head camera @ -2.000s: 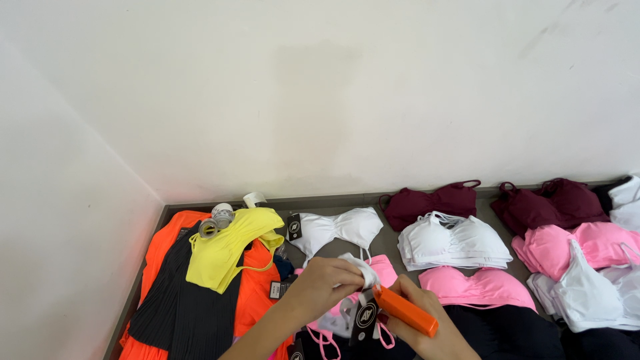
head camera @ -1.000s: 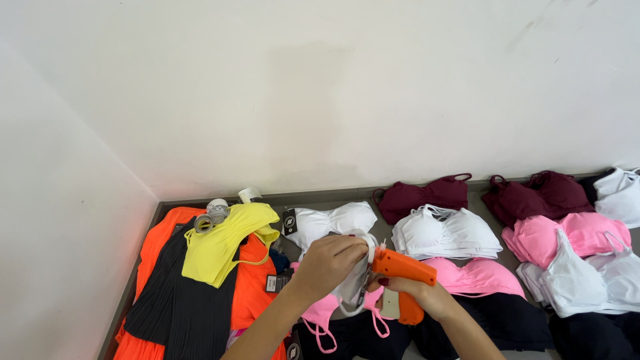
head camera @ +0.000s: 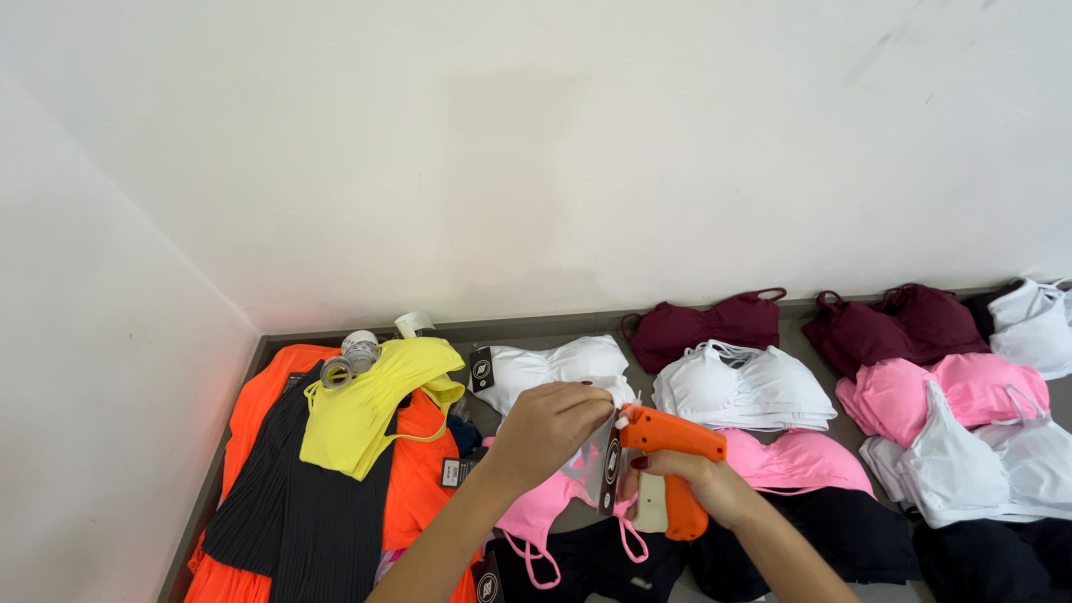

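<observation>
My right hand [head camera: 699, 481] grips an orange tagging gun [head camera: 674, 435] with a pale trigger; its tip points left. My left hand [head camera: 548, 427] pinches a piece of white fabric [head camera: 618, 390] right at the gun's tip. A black hang tag [head camera: 611, 469] with a round white emblem hangs upright between the hands, beside the gun. Below lies a pink bra top [head camera: 536, 507] with thin straps, partly hidden by my left hand and arm. Behind the hands a white bra top [head camera: 553, 364] lies flat, with another black tag [head camera: 481, 369] at its left end.
Yellow top [head camera: 360, 410], dark pleated garment [head camera: 310, 494] and orange clothes [head camera: 423, 469] lie at left, with tape rolls [head camera: 360, 347] on them. To the right are maroon [head camera: 712, 331], white [head camera: 745, 389], pink [head camera: 804, 461] and black [head camera: 821, 528] tops. A wall [head camera: 519, 167] rises behind.
The tagging gun, tilted down to the right two seconds ago, is now turned with its handle downward and its tip at the white fabric. My left hand stays at the fabric.
</observation>
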